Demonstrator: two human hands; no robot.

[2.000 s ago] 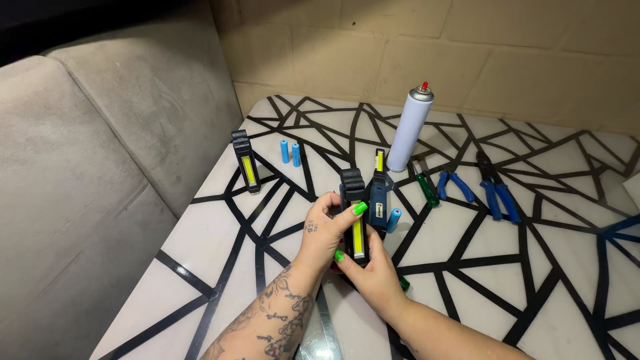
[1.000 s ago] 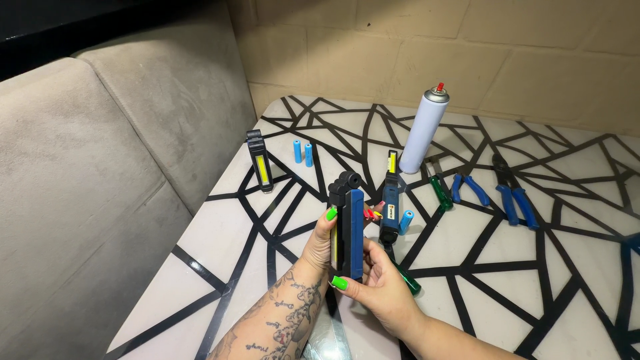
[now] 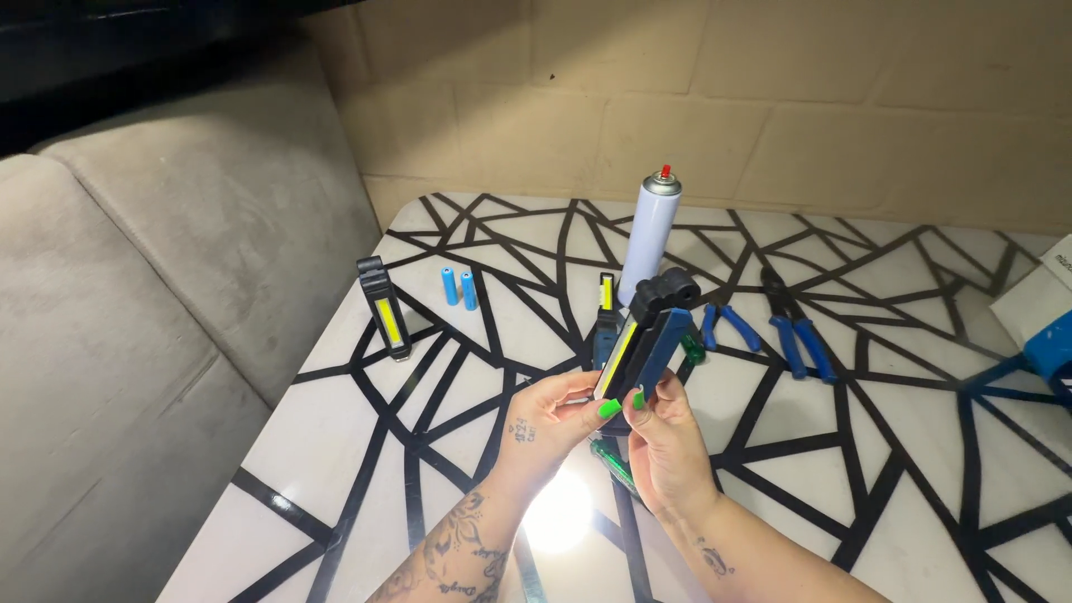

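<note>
Both my left hand (image 3: 548, 427) and my right hand (image 3: 670, 444) grip the lower end of a black and blue LED work light (image 3: 641, 343), tilted upright above the table. Its yellow strip faces left and its blue side faces right. Behind it lies a second work light (image 3: 606, 293), partly hidden. Farther left is another black work light (image 3: 383, 308), with two blue cylindrical battery cells (image 3: 459, 288) standing to its right. A green screwdriver handle (image 3: 615, 469) lies beneath my hands, and another green handle (image 3: 693, 347) shows behind the held light.
A white spray can with a red nozzle (image 3: 651, 239) stands behind the held light. Blue-handled pliers (image 3: 730, 327) and a longer blue-handled tool (image 3: 796, 331) lie to the right. A white and blue box (image 3: 1043, 293) is at the right edge. A grey padded seat back (image 3: 167, 293) borders the table.
The held work light has turned and now leans right, its upper end farther from my hands. A bright glare now shows on the table below my hands.
</note>
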